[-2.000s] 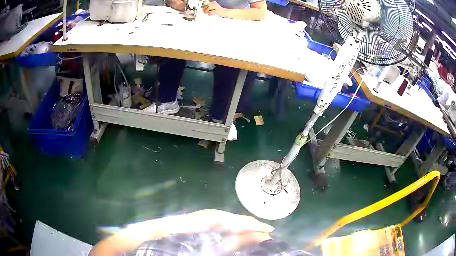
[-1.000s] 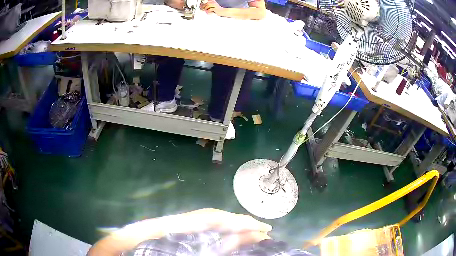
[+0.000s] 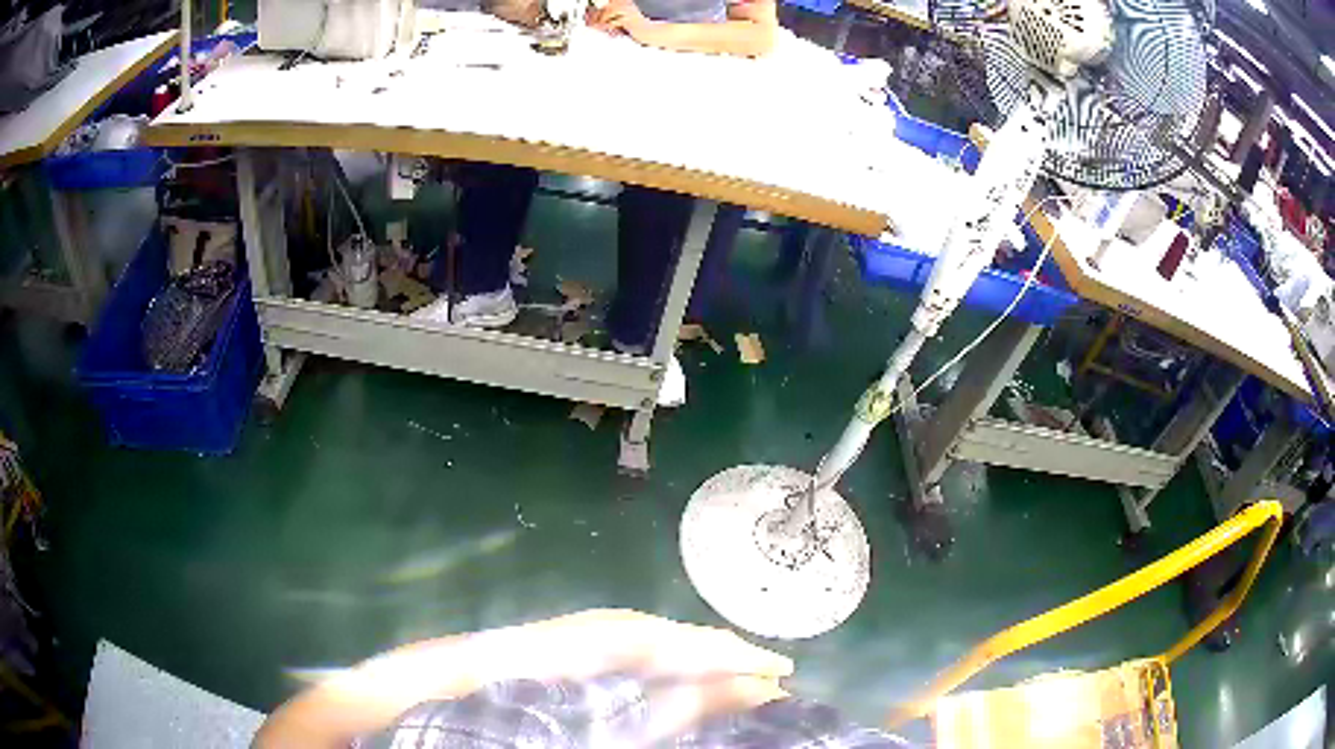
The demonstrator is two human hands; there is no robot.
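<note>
My left hand (image 3: 696,647) and forearm lie across the bottom of the view, pointing right, over a grey-and-white checked cloth (image 3: 505,717) that may be clothing. The hand is pale with glare; its fingers look extended, and its underside is hidden, so a hold cannot be told. My right hand is not in view. A trolley with a yellow tube handle (image 3: 1091,588) and a bright orange-brown deck (image 3: 1047,714) stands at lower right. No workpiece shows in my hand.
A person's hand (image 3: 621,18) is at the needle end of a sewing machine (image 3: 334,27) on the white-topped table (image 3: 556,103) opposite. A pedestal fan with a round base (image 3: 776,550) stands at centre right. A blue bin (image 3: 169,403) is at left. Tan scraps (image 3: 750,348) lie on the floor.
The whole view has shifted very slightly. My left hand stays in the same place. The person opposite has moved their hands slightly at the machine.
</note>
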